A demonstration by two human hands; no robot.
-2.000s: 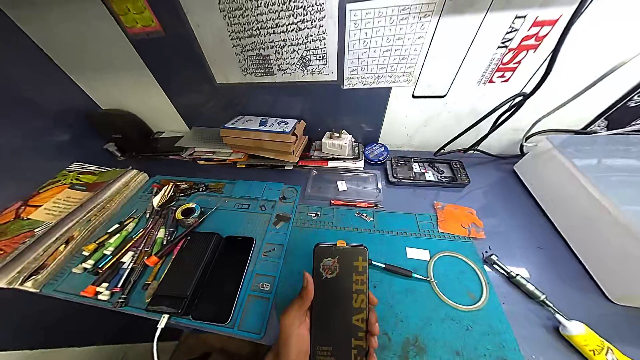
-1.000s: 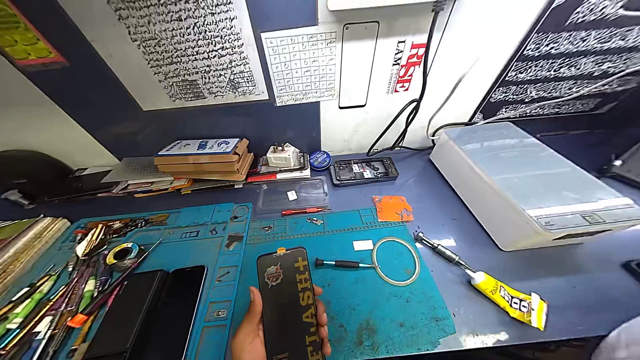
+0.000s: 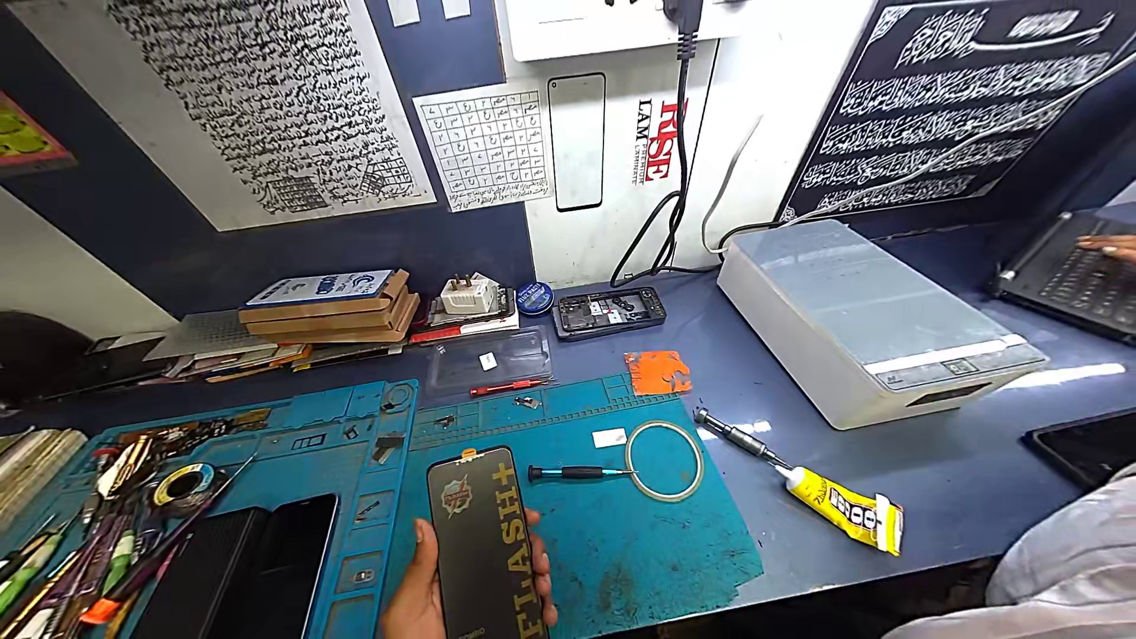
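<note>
My left hand (image 3: 424, 581) holds a black slab-shaped phone screen (image 3: 484, 541), upright, its face toward me with gold lettering and an orange tab at the top edge. The thumb lies along its left side and the fingertips curl round its right side. Right of it, a small screwdriver (image 3: 579, 473) lies on the teal work mat (image 3: 621, 550), its tip at a pale ring-shaped coil (image 3: 630, 449). To the left, a dark phone (image 3: 297, 568) lies beside a black case (image 3: 209, 577) on the tray mat (image 3: 377, 484). My right hand is out of view.
A grey-topped white machine (image 3: 887, 302), a yellow glue tube (image 3: 848, 513) and a metal-handled tool (image 3: 741, 437) lie right. Loose tools (image 3: 115, 541) crowd the left. An opened phone frame (image 3: 611, 312) sits at back. Another person's hand (image 3: 1109, 247) rests on a laptop (image 3: 1087, 275).
The view has swung right, bringing the other person's hand and the laptop into sight. My left hand keeps its hold on the phone screen.
</note>
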